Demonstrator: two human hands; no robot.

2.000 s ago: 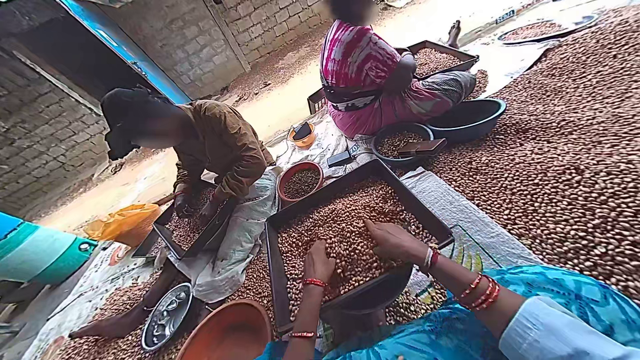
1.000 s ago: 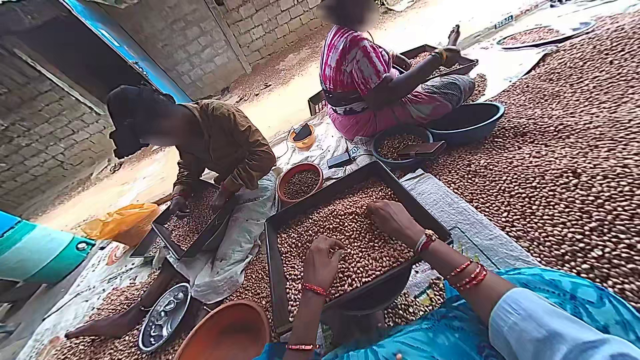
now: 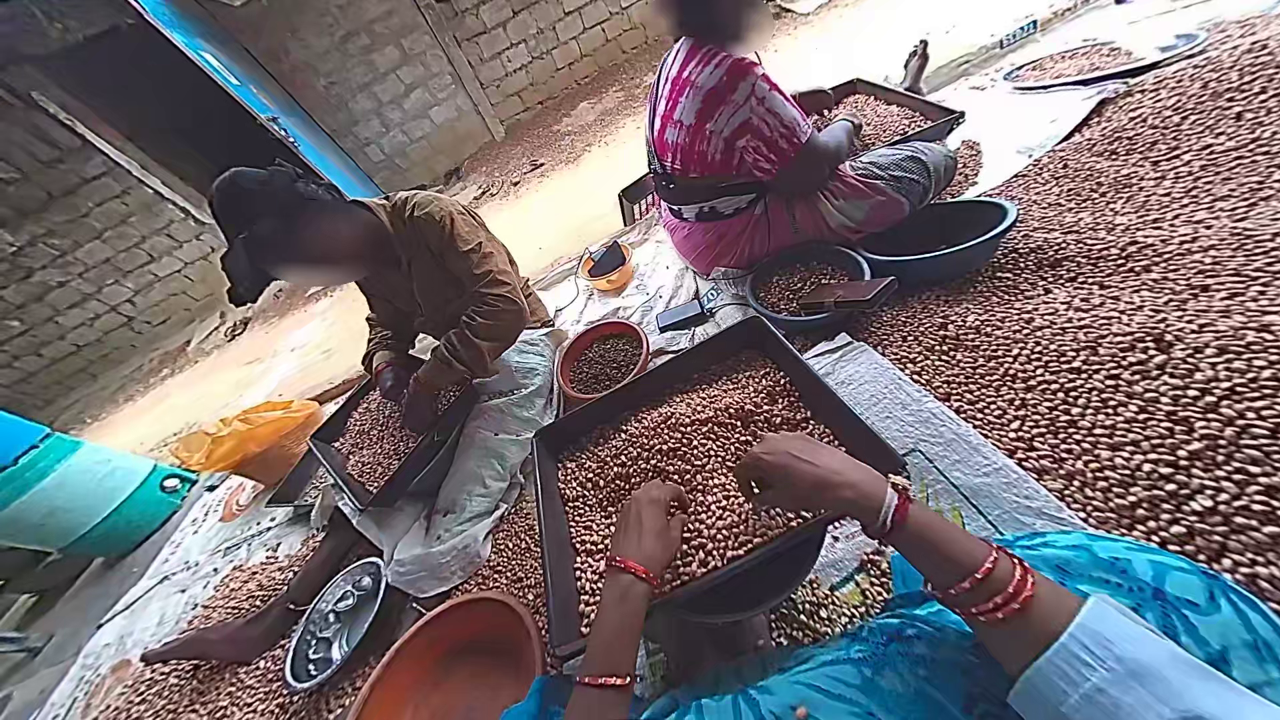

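Observation:
A black rectangular tray (image 3: 548, 540) full of brown nuts or seeds (image 3: 660, 430) rests in front of me, above a dark round bowl (image 3: 745, 590). My left hand (image 3: 650, 525) lies over the near left part of the pile, fingers bent downward. Over the right part is my right hand (image 3: 805, 475), its fingers curled in toward the nuts. Whether either hand pinches a nut is hidden by the fingers. Red bangles circle both wrists.
An orange basin (image 3: 450, 660) and a steel bowl (image 3: 335, 625) stand at lower left. A red bowl (image 3: 603, 362) and a phone (image 3: 681, 316) lie beyond the tray. Two people, one at left (image 3: 450, 270) and one ahead (image 3: 730, 140), sit with trays. A large nut heap (image 3: 1130, 300) spreads right.
Both my hands have shifted over the nuts in the tray; they are farther apart than one second ago. The person ahead, whose hand was raised near the foot, has lowered it to their tray.

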